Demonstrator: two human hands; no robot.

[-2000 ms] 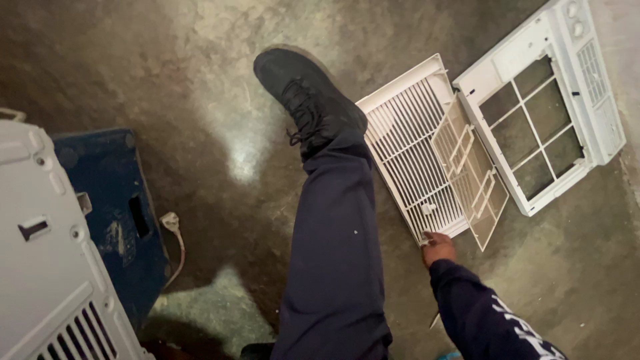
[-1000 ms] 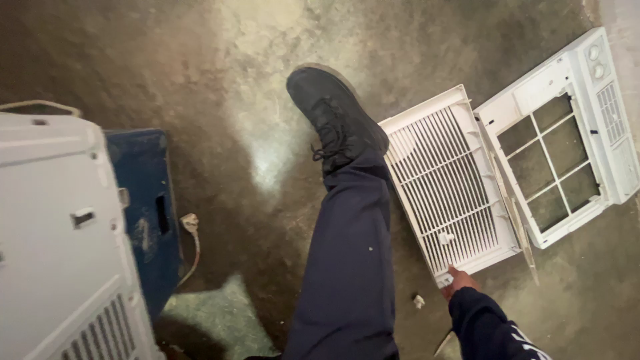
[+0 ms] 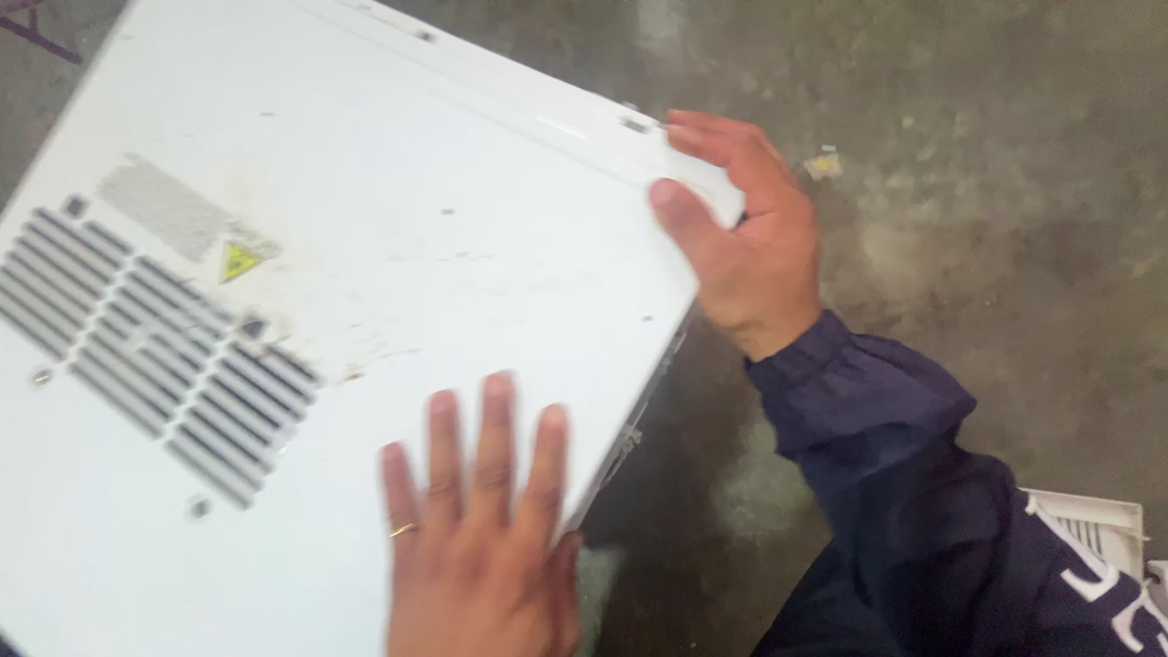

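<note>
A white metal air conditioner housing (image 3: pixel 511 265) fills the left and middle of the head view, tilted, with slotted vents (image 3: pixel 155 356) and a yellow triangular warning sticker (image 3: pixel 239 261) on its face. My right hand (image 3: pixel 762 242) holds its right corner, thumb on the white face and fingers at the top edge. Lower down, my left hand (image 3: pixel 484 538), a ring on one finger, lies palm down on or just over the panel near its lower right edge, fingers apart. What is under the housing is hidden.
Stained concrete floor (image 3: pixel 912 228) shows on the right, with a small yellowish scrap (image 3: pixel 824 165) on it. Part of the white plastic front grille (image 3: pixel 1095 529) lies at the lower right, partly behind my sleeve. A dark reddish bar (image 3: pixel 41 38) is at the top left.
My right hand has left the front grille on the floor and now grips the housing's corner. My left hand has come into view over the panel. The view has swung far to the left.
</note>
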